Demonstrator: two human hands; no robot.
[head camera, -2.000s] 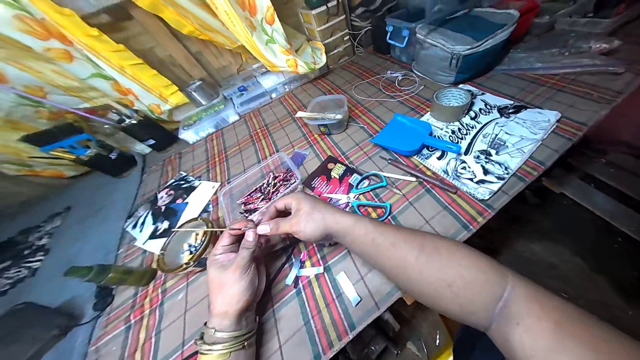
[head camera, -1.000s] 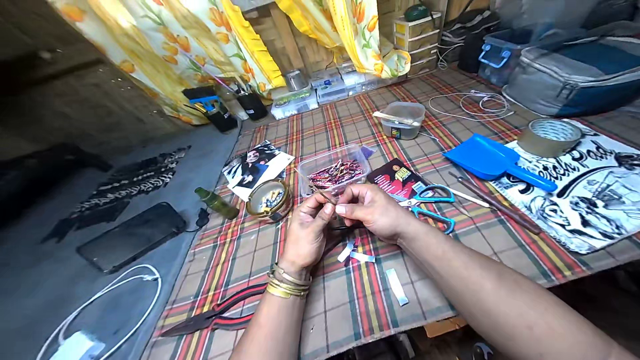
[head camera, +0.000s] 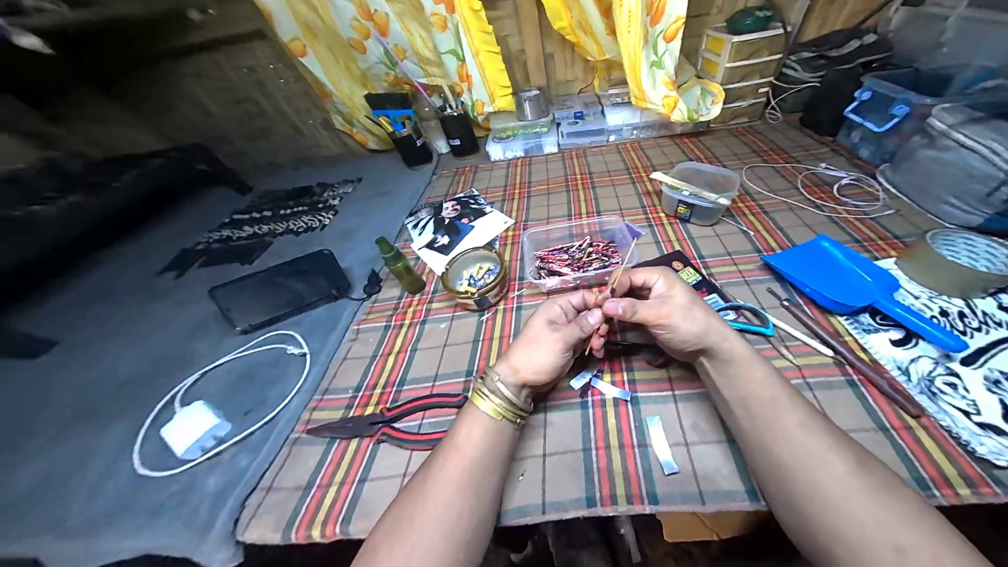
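Observation:
My left hand (head camera: 561, 335) and my right hand (head camera: 657, 311) meet over the plaid cloth, fingertips closed around a thin wooden stick (head camera: 624, 264). One end of the stick points up past the fingers, the other shows below them. What else the fingertips cover cannot be told. Just behind the hands is a clear plastic tub (head camera: 543, 230) of small red, pink and dark rolled pieces (head camera: 579, 257). Shiny paper strips (head camera: 610, 388) lie below the hands, and another strip (head camera: 661, 446) is nearer the table edge. Blue-handled scissors (head camera: 746, 318) are partly hidden behind my right hand.
Pliers (head camera: 394, 420) lie left of my left forearm. An ashtray (head camera: 475, 298), a green bottle (head camera: 402, 268) and a photo (head camera: 494, 223) stand or lie behind. Rightward are a blue dustpan (head camera: 835, 276), a tape roll (head camera: 957, 264) and a lidless tub (head camera: 701, 189). A phone (head camera: 279, 290) and charger (head camera: 195, 429) lie left.
The stick, which pointed left two seconds ago, now stands steeply upward between my fingertips. Both hands still hold it together. The view has swung to the left.

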